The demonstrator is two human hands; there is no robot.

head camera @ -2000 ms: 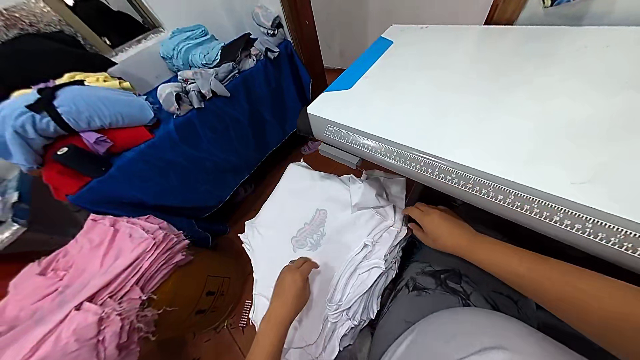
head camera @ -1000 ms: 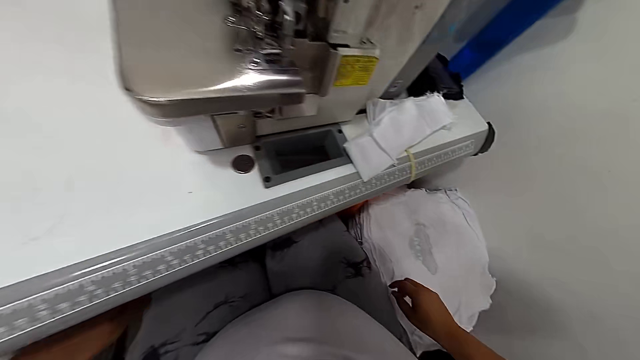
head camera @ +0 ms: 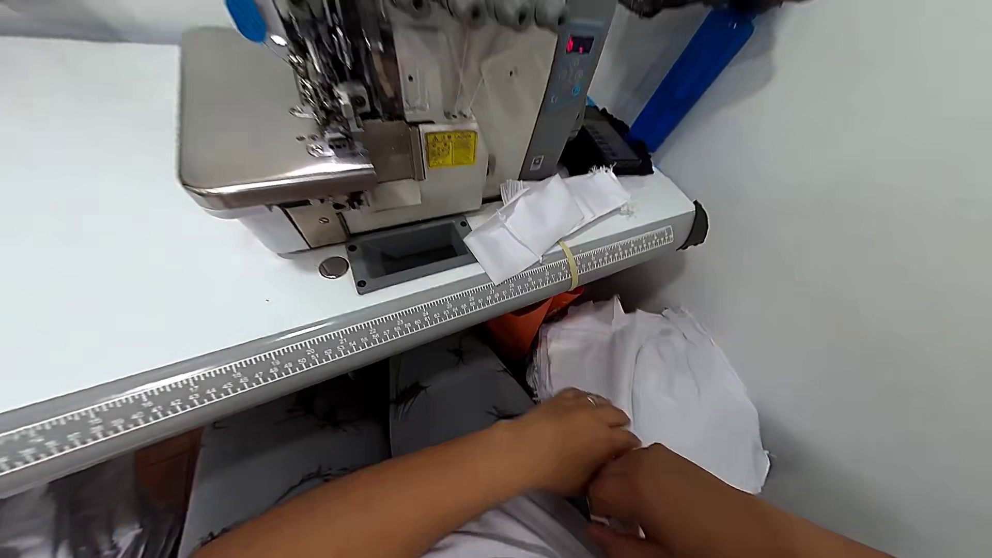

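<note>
My left hand, with a ring on one finger, reaches across my lap to the near edge of a stack of white fabric pieces. Right beside it, my right hand is curled and touches it. Some white cloth shows between and below the hands, but the fingertips are hidden, so the grip of each is unclear. The stack lies below the table's right end, beside my leg. Above stands an overlock sewing machine on a white table.
A measuring tape strip runs along the table's front edge, with a yellow band around it. Folded white cloth strips lie at the machine's right. An orange item is under the table. A wall rises at the right.
The view has swung from the table's left side to its right. My left hand has come across to join my right hand at the white stack. The printed motif seen on top earlier no longer shows.
</note>
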